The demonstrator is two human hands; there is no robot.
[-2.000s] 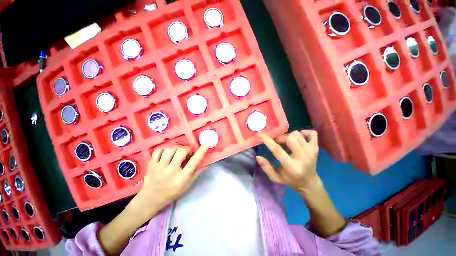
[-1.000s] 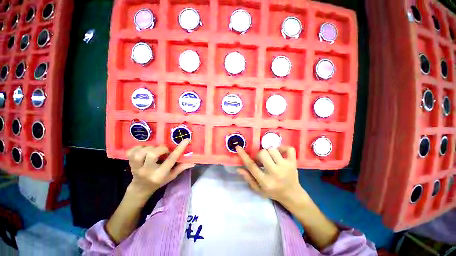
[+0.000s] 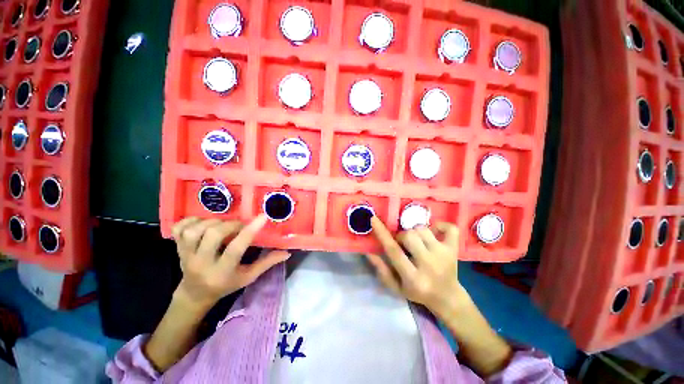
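The coral-red foam tray [image 3: 168, 127] lies in front of me, a round watch unit in each pocket. Most screens are white; a few in the left columns show bands or dark pictures. In the near row, one black-faced watch [image 3: 278, 206] is second from left and another [image 3: 361, 219] is third. My left hand [image 3: 217, 255] is at the tray's near edge, index fingertip just below the first black watch, holding nothing. My right hand [image 3: 420, 262] has its index fingertip at the right rim of the second black watch; its other fingers are partly curled below a white-screen watch [image 3: 415, 217].
A left-side foam tray [image 3: 79, 127] holds mostly dark watches. A thick stack of foam trays [image 3: 592, 172] stands at right, dark watches on top. A small shiny scrap [image 3: 134, 42] lies on the dark green surface [image 3: 127, 172] between the left and working trays.
The working tray has gone from slanted to nearly square in front of me. The two near-row watches by my index fingers have turned from lit pictures to black. My left hand has moved slightly left.
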